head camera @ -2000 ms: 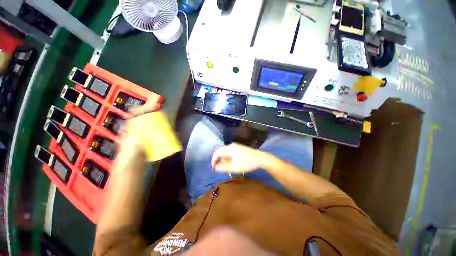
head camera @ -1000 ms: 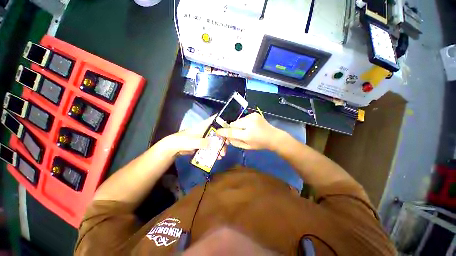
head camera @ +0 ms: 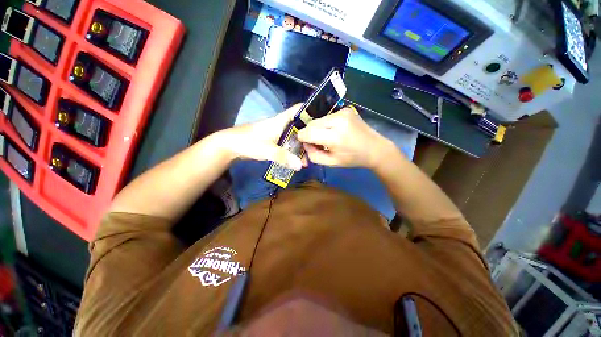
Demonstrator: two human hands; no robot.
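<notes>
A display unit (head camera: 282,170) is held above my lap, tilted, its white-edged screen end pointing up and right. Its lower housing shows a yellow edge and a pale printed face. My left hand (head camera: 269,139) grips the housing from the left, with the thumb across its face. My right hand (head camera: 343,139) is at the middle of the unit, its fingertips pinched against the housing's right side near the screen. Whether the right fingers hold the unit or a small piece on it is hidden. A thin yellow bit shows just above the right hand.
The red tray (head camera: 142,115) with several units and dark housings is at left. In front are the white machine with its control screen (head camera: 428,29) and red emergency stop (head camera: 526,95). The dark shelf holds a smartphone (head camera: 306,54) and a wrench (head camera: 415,104). A brown box (head camera: 507,174) is at right.
The yellow piece seen in my left hand two seconds ago is gone from that hand, which now holds the display unit. Over the last second, the view has shifted and both hands stay on the unit.
</notes>
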